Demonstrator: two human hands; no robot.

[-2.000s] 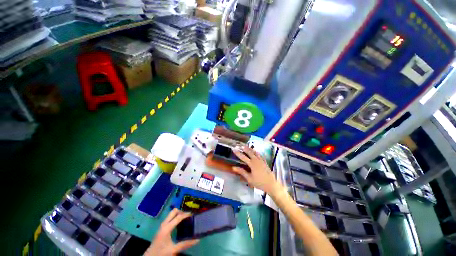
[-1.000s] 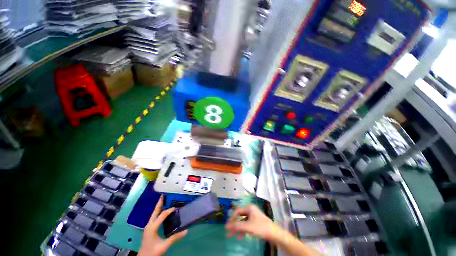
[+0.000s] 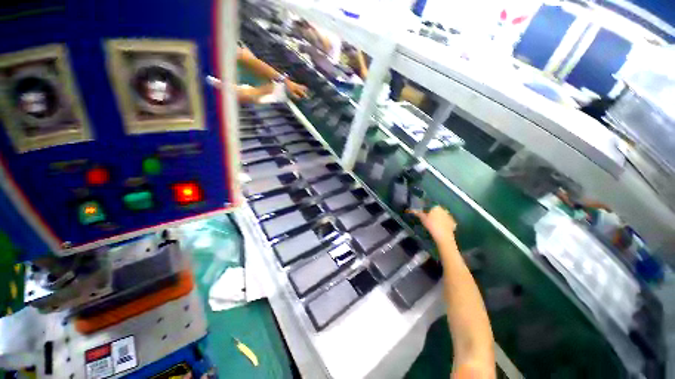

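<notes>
My right hand (image 3: 438, 224) reaches over the green conveyor belt (image 3: 481, 185), fingertips at a small dark piece (image 3: 403, 191). Blur hides whether it grips the piece. My left hand is not in view. The parts tray (image 3: 285, 326) holds rows of dark, grey-faced assemblies (image 3: 333, 302) between press and belt. The orange-brown press fixture (image 3: 137, 302) sits at lower left with a dark piece on it, on the silver base plate (image 3: 159, 326).
The blue control box (image 3: 118, 159) fills the upper left. A thin yellowish tool (image 3: 246, 351) and a crumpled white piece (image 3: 228, 289) lie right of the base. Another person's hands (image 3: 270, 85) are at the tray's far end. A white shelf frame (image 3: 511, 96) spans above the belt.
The view has swung right, to the tray and belt. My right hand has moved from before the press to over the belt. My left hand and its dark assembly have left the picture.
</notes>
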